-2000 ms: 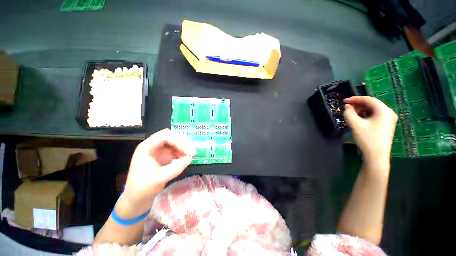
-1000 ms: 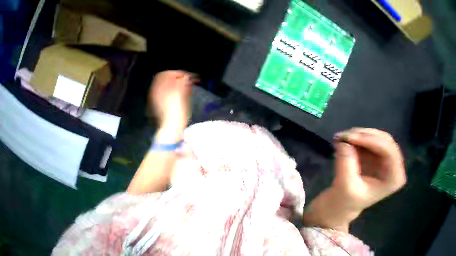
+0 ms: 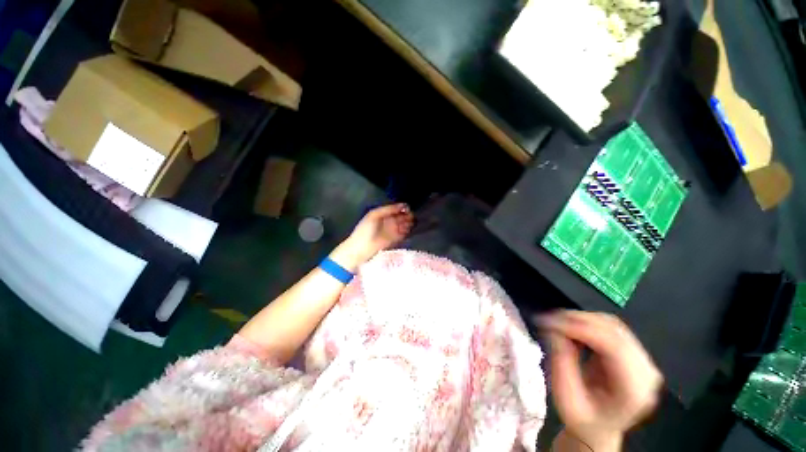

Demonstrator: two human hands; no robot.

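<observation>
The green circuit board panel lies on the black mat, with dark parts in rows across its middle. My left hand, with a blue band on the wrist, is below the bench edge over my lap, fingers curled; whether it holds anything cannot be told. My right hand is at the mat's near edge, blurred, with thumb and index finger close together; a part between them cannot be made out. Neither hand touches the board. A black bin of pale parts is beyond the board.
A yellow-brown tray with a blue pen is at the far right. A dark bin and more green boards are at the right edge. A cardboard carton and a pale grey panel are at the left, below bench level.
The view has turned left and down since the first frame. Both hands have left the board and bin area and come back toward my body. Since the second frame, my left hand has moved toward my lap.
</observation>
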